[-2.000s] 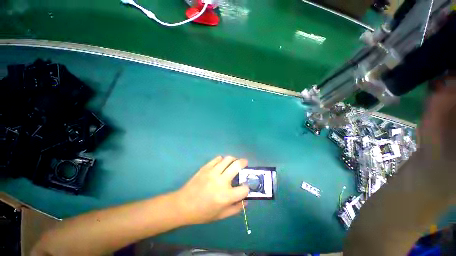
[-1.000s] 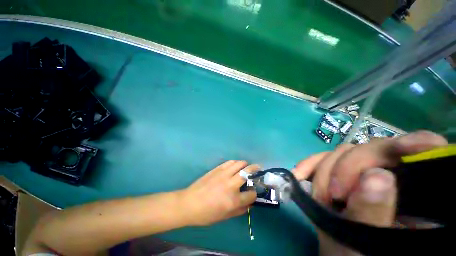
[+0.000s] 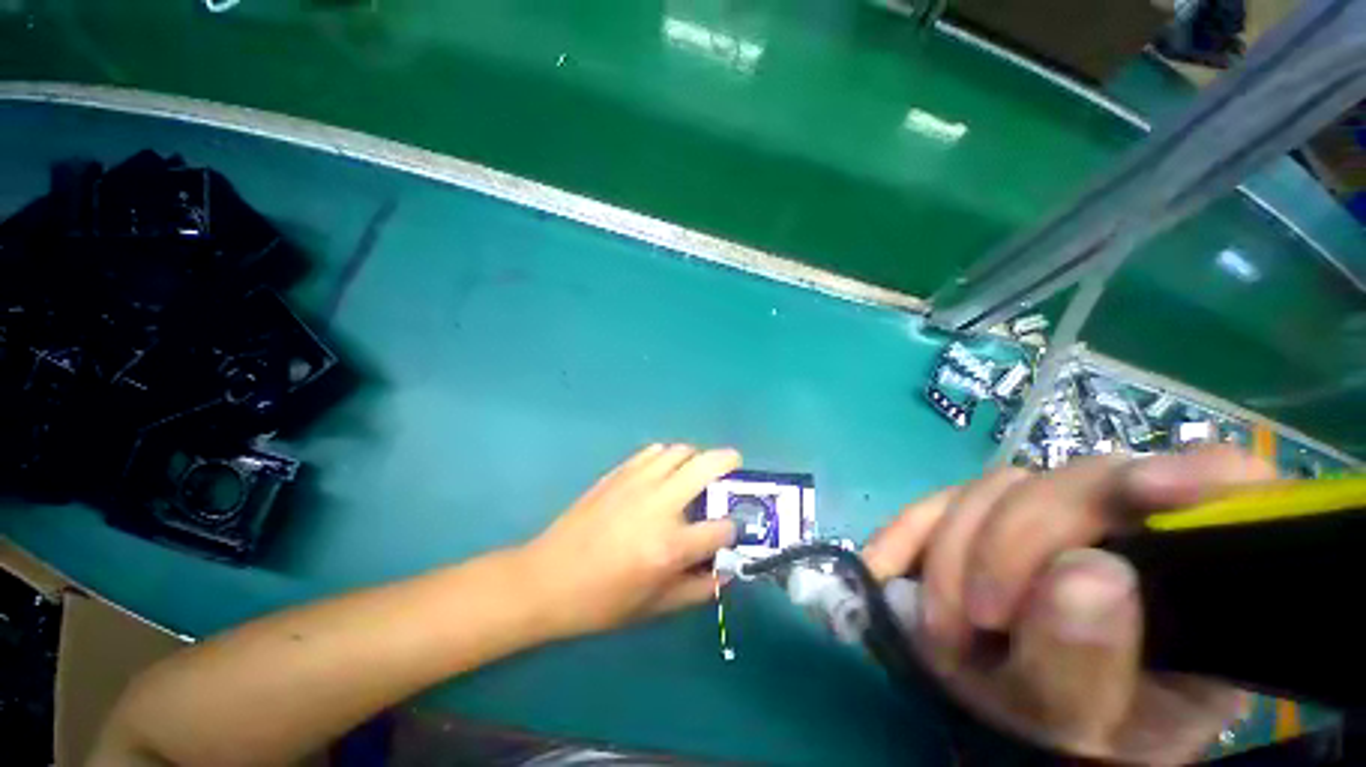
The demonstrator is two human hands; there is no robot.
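Observation:
A black plastic housing with a white frame-shaped insert (image 3: 764, 507) lies on the teal bench. My left hand (image 3: 641, 537) grips its left side. A thin yellow wire lead (image 3: 722, 614) trails from it toward me. My right hand (image 3: 1056, 577) is closed around the electric screwdriver (image 3: 1258, 592), a black cylinder with a yellow stripe. Its silver nosepiece (image 3: 827, 593) is at the housing's lower right corner; a black cord curves over it. The bit tip and any contact with the part are hidden.
Black housings (image 3: 150, 345) are heaped at the left. White-and-silver inserts (image 3: 1109, 420) are piled at the right, partly behind my right hand. A metal post (image 3: 1154, 180) slants at the upper right. A green conveyor (image 3: 599, 120) runs behind the bench's pale rail. A cardboard box (image 3: 113, 674) stands lower left.
Over two seconds, my right hand has brought the screwdriver in from the right to the housing. Since one second ago, the nosepiece has shifted from over the insert to its lower right corner.

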